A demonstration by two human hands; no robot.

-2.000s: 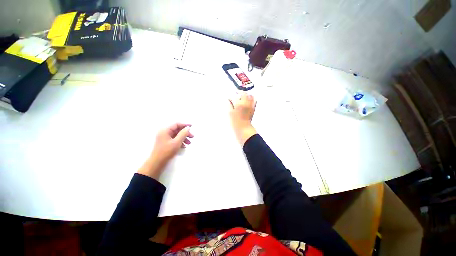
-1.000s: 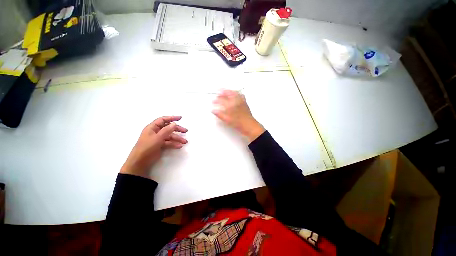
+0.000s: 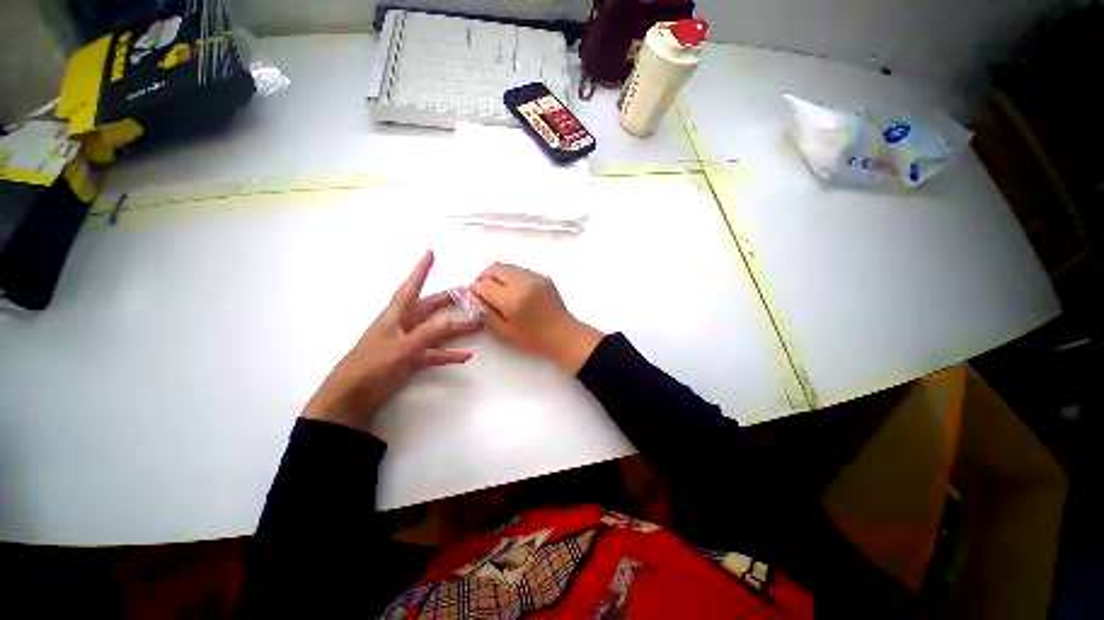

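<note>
My right hand [image 3: 523, 313] pinches a small clear, crinkled piece of plastic [image 3: 466, 300] over the middle of the white table [image 3: 242, 400]. My left hand [image 3: 397, 349] is beside it with its fingers spread, and the plastic lies at its fingers. Whether the left fingers grip the plastic is hard to tell. A flat white stack, perhaps of clear bags [image 3: 521, 223], lies beyond my hands, below the phone.
At the back are a paper pad [image 3: 460, 67], a lit phone [image 3: 551, 121], a cream bottle with red cap [image 3: 662, 79] and a dark red case [image 3: 615, 46]. A plastic packet [image 3: 866, 143] lies right. Black-and-yellow packs [image 3: 170, 79] stand left. An open carton [image 3: 902, 466] is below right.
My right hand has come back towards me from the flat stack, and now holds clear plastic against my left hand. My left fingers have spread wider.
</note>
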